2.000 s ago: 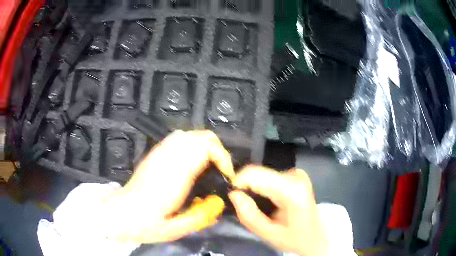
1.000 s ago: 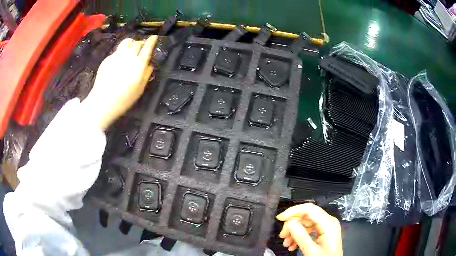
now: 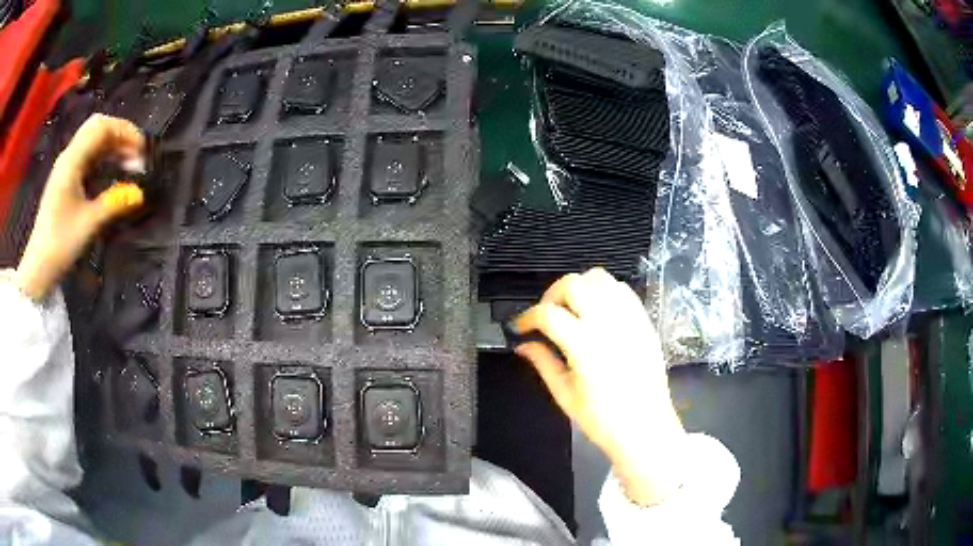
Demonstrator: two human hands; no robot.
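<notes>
The dark grey foam tray [image 3: 352, 224] holds several black watch bodies [image 3: 389, 290], one per pocket. My left hand [image 3: 80, 203], with an orange cot on the thumb, is over the tray's left side. It pinches a blurred dark thing with a small glint, which looks like a watch body [image 3: 133, 171]. My right hand [image 3: 603, 373] is right of the tray, below the stack of ridged black straps [image 3: 597, 240]. Its fingertips hold a short dark piece that looks like a strap [image 3: 515, 333], mostly hidden by the fingers.
Clear plastic bags of black straps [image 3: 832, 181] lie right of the stack. A small pale piece [image 3: 517, 174] is on the green mat. Red edges [image 3: 32, 117] stand at the left, and a red strip [image 3: 838, 427] shows at the lower right. Black strap ends stick out around the tray.
The view has shifted, so the tray sits further left. My left hand has closed around a dark thing over the tray's left side. My right hand now pinches a dark piece near the strap stack.
</notes>
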